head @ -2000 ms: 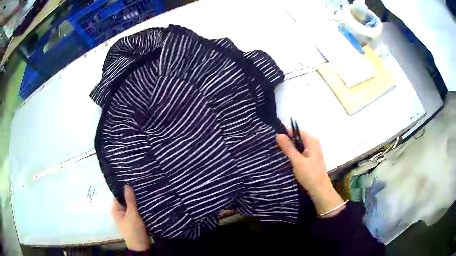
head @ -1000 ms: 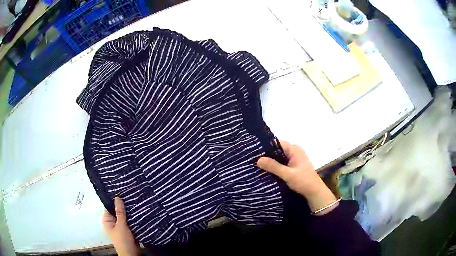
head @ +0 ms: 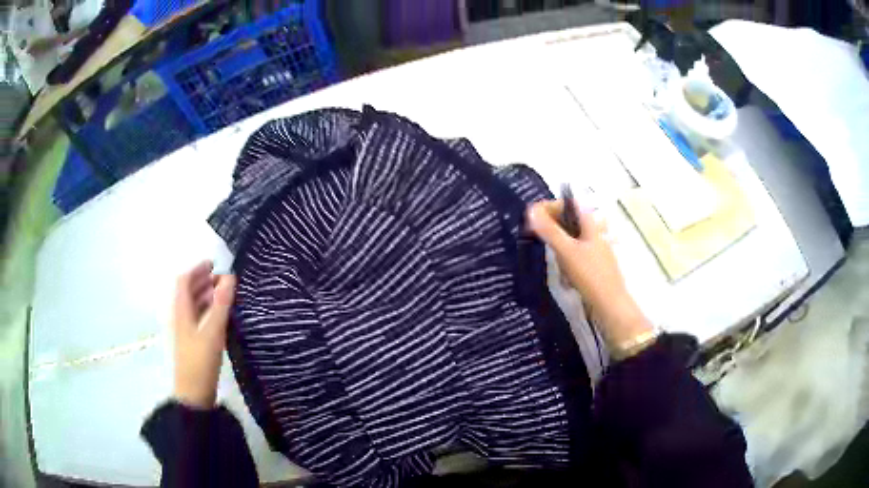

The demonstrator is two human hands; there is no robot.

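Observation:
A dark garment with thin white stripes (head: 391, 315) lies spread on the white table (head: 105, 276), its gathered top toward the far side. My left hand (head: 202, 315) is at the garment's left edge, fingers curled and thumb near the dark band; whether it pinches the cloth is unclear. My right hand (head: 576, 243) is at the garment's upper right edge, with small dark thread snips (head: 569, 210) in it, points up. Its thumb and finger touch the dark edge.
A tan card (head: 710, 243) with a white card (head: 681, 195) on it lies to the right. A white tape roll (head: 707, 110) and small bottles stand behind it. A blue crate (head: 252, 71) is beyond the far left table edge.
Both hands have moved up along the garment's sides, away from its near part. The snips point up again. The view has shifted, showing more beyond the far table edge.

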